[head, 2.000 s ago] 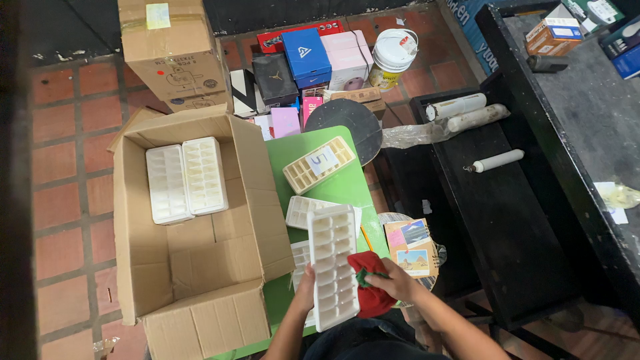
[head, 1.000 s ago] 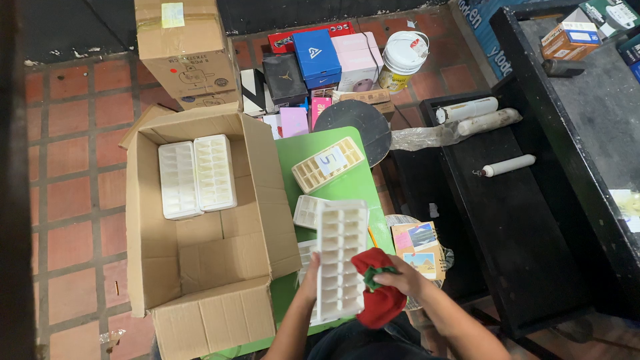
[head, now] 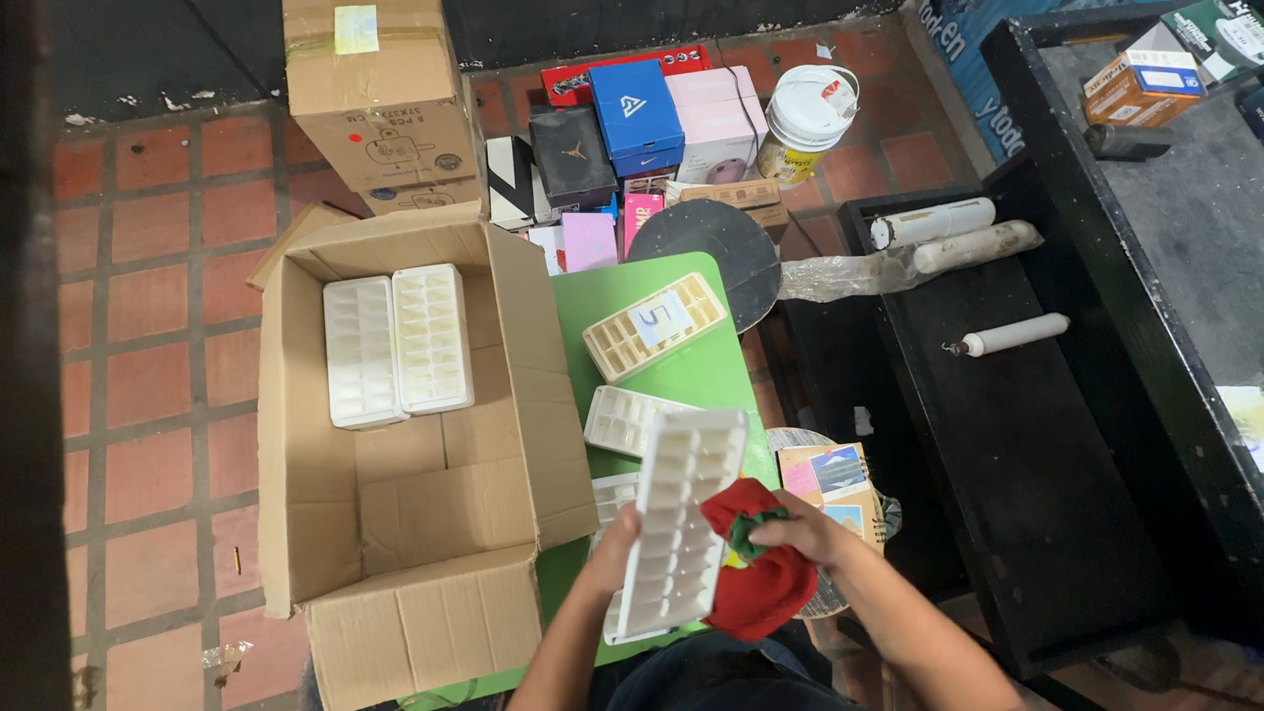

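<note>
My left hand [head: 617,548] grips the left edge of a white plastic ice cube tray [head: 686,523], held tilted above the green table [head: 691,281]. In my right hand [head: 805,528] is a bunched red cloth [head: 760,597] with a green part, touching the tray's right edge. Under and behind the held tray lie more white trays, one of them [head: 627,420] partly covered. Farther back on the table rests a cream ice cube tray [head: 617,348] with a marked paper on it. Two stacks of white trays [head: 432,336] stand inside the open cardboard box [head: 405,513].
Left of the table is the open box, with closed cartons [head: 380,99] behind it. Shoe boxes [head: 637,109] and a white bucket [head: 810,109] stand at the back. A round black stool top [head: 706,247] adjoins the table. Black shelving [head: 1027,444] and a spiral notebook [head: 829,474] are at right.
The held tray has tilted, its top now leaning right, and the red cloth has shifted along its right edge. Both hands keep their hold.
</note>
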